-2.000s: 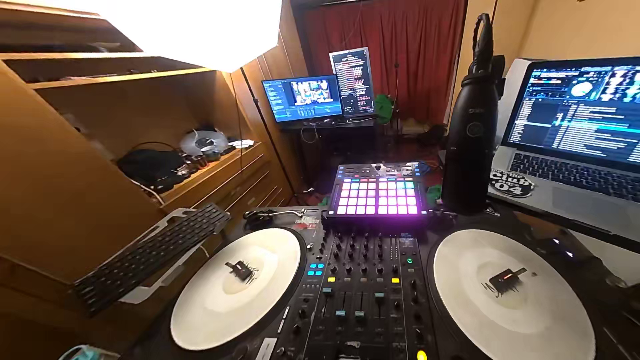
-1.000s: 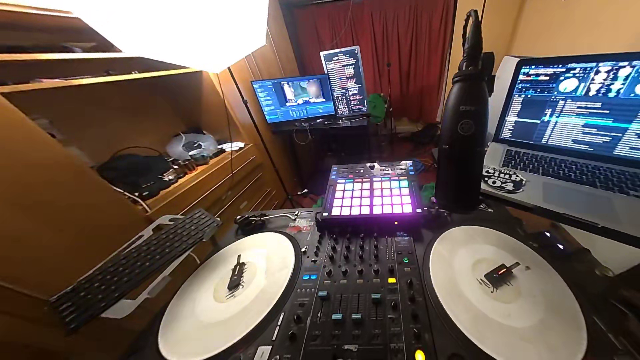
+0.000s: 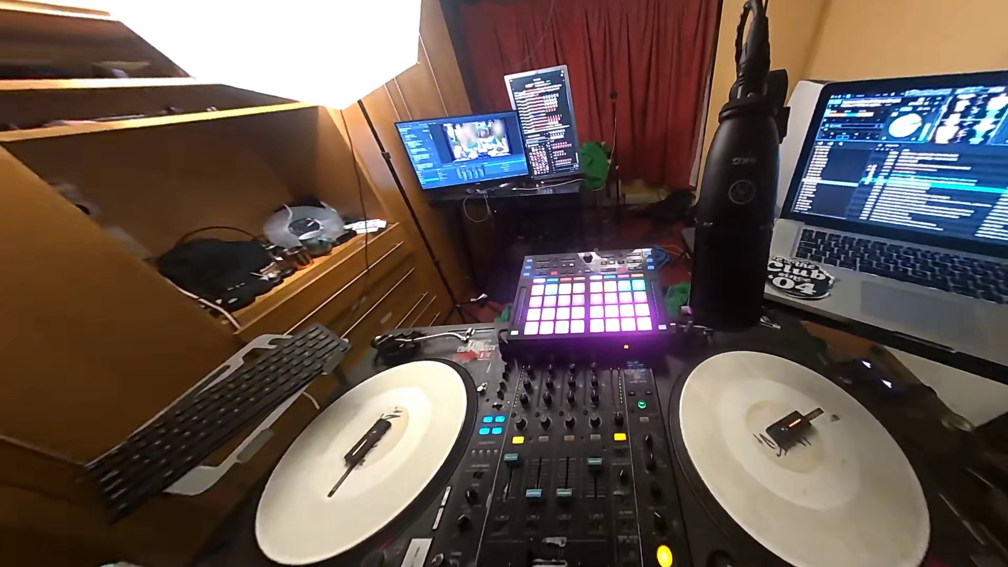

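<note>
Neither my left hand nor my right hand shows in the head view. At the lower left lies a white record on a turntable, with a small black device at its centre. A second white record lies on the right turntable, also with a black device at its centre. Between the two stands a black DJ mixer with lit buttons, knobs and faders. Behind the mixer sits a pad controller, its square pads glowing pink and white.
A black microphone hangs at the right, close to an open laptop. A black keyboard stands tilted at the left. Beyond are wooden shelves, a light stand, a bright softbox and two monitors.
The device on the left record points a different way in each frame, so that record has turned. The device on the right record keeps nearly the same angle.
</note>
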